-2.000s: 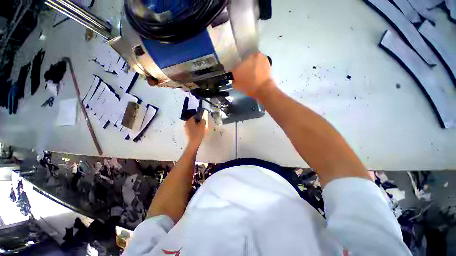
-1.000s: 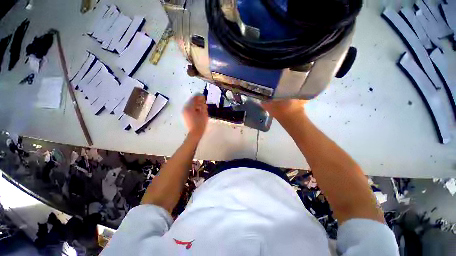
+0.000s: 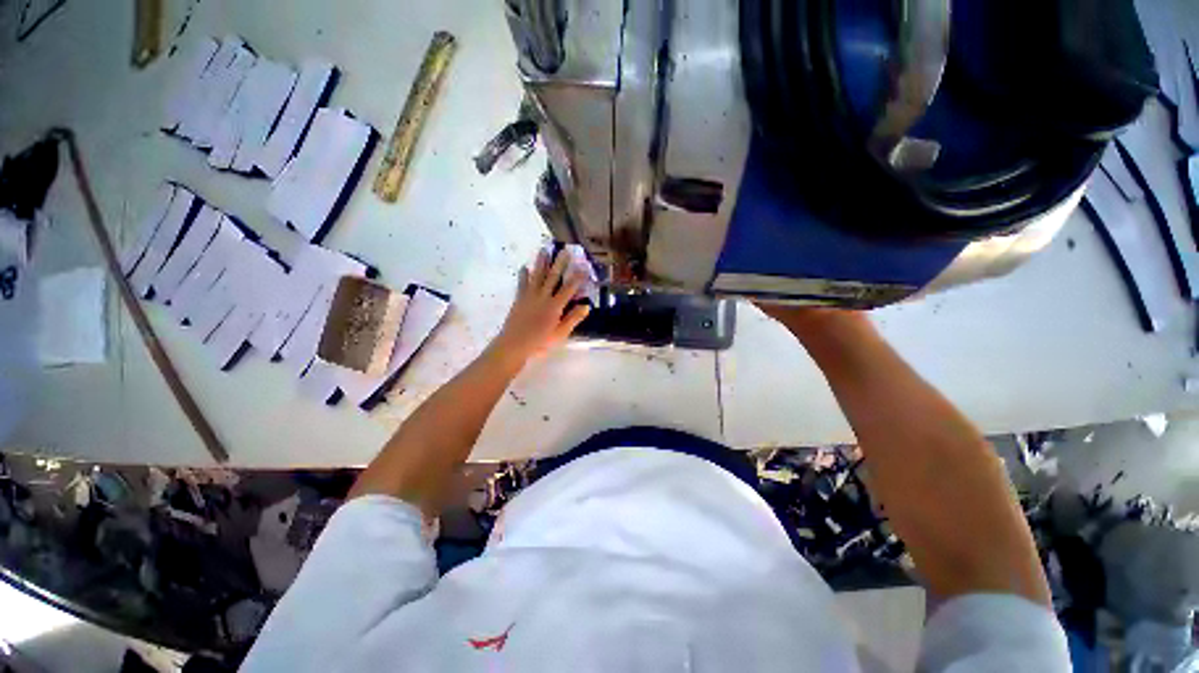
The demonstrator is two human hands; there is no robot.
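Note:
The straight knife cutting machine [image 3: 842,250], blue and silver with a coiled black cord on top, stands in front of me and fills the upper right. Its metal base plate [image 3: 705,324] lies on the table, with dark fabric beside it. My left hand [image 3: 542,309] rests with fingers spread on a small white-topped bundle [image 3: 575,267] at the left side of the machine. My right hand [image 3: 805,313] is at the machine's near side, mostly hidden under the motor housing; its fingers do not show.
Rows of white-topped cut bundles [image 3: 322,171] lie left, with a brown block [image 3: 362,325] on one. A worn yellow bar [image 3: 414,116], a long brown strip [image 3: 145,316] and a white sheet [image 3: 74,316] lie left. Curved strips [image 3: 1122,250] lie right. Offcuts are heaped below the table edge.
The machine has turned and shifted right in view. My left hand has gone from closed fingers beside the fabric to spread fingers on the small bundle. My right hand is now more hidden.

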